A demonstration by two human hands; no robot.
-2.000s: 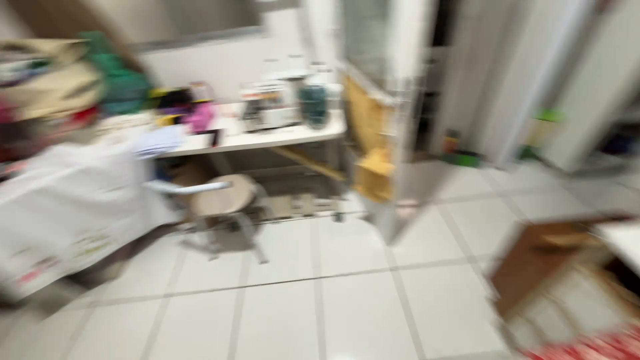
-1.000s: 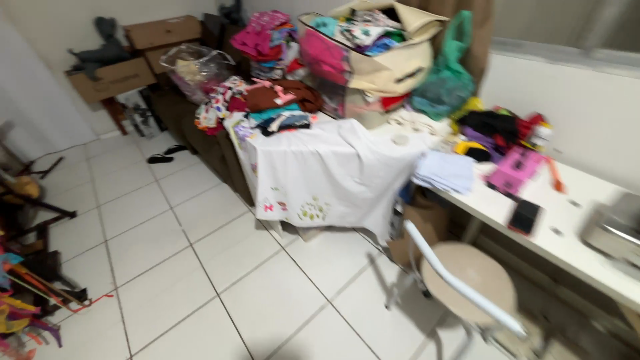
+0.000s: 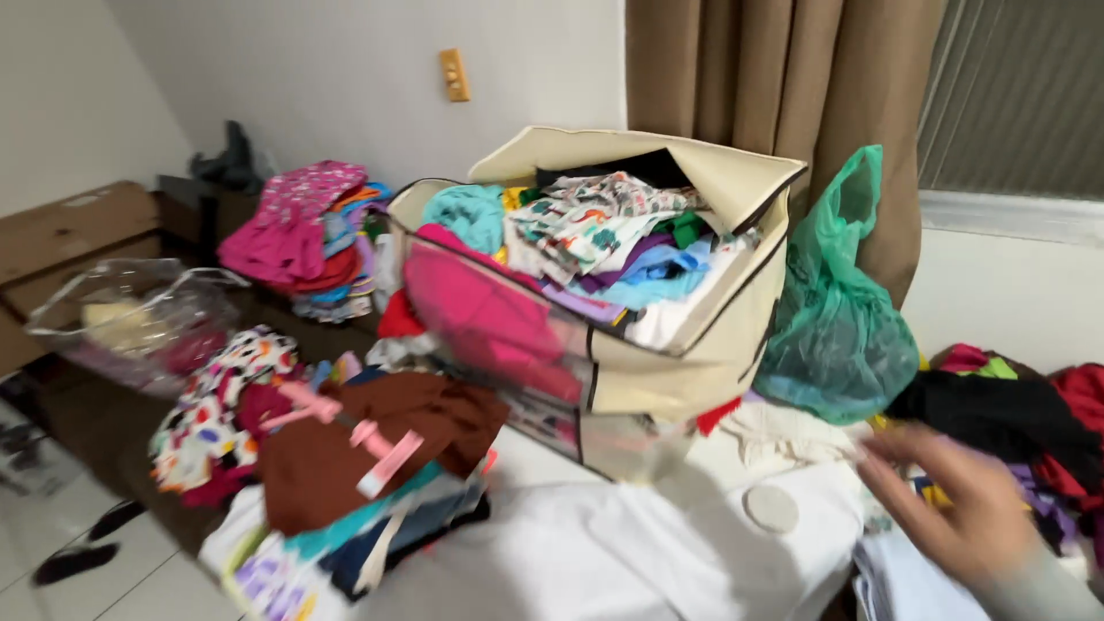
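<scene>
My right hand (image 3: pixel 957 500) is at the lower right, blurred, with its fingers apart and nothing in it. It is over the edge of the white cloth (image 3: pixel 604 543), right of a round pale disc (image 3: pixel 770 509) and in front of a green plastic bag (image 3: pixel 849 328). A cream fabric storage bag (image 3: pixel 681 379) with clear side panels stands at the centre, its flap raised, full of folded clothes (image 3: pixel 595 224). Left of it lies a stack with a brown garment (image 3: pixel 345 448) on top, and a pink plastic clip-like item (image 3: pixel 379 444) rests on that. My left hand is out of view.
Pink and multicoloured clothes (image 3: pixel 302 224) are piled behind at the left, near a clear plastic bag (image 3: pixel 147 319). Black and red garments (image 3: pixel 992 414) lie at the right, folded pale cloth (image 3: pixel 914 578) below. Dark slippers (image 3: pixel 78 561) are on the tiled floor.
The view has swung from the desk and stool to the heaped clothes and come closer to them. My right hand has come into view at the lower right.
</scene>
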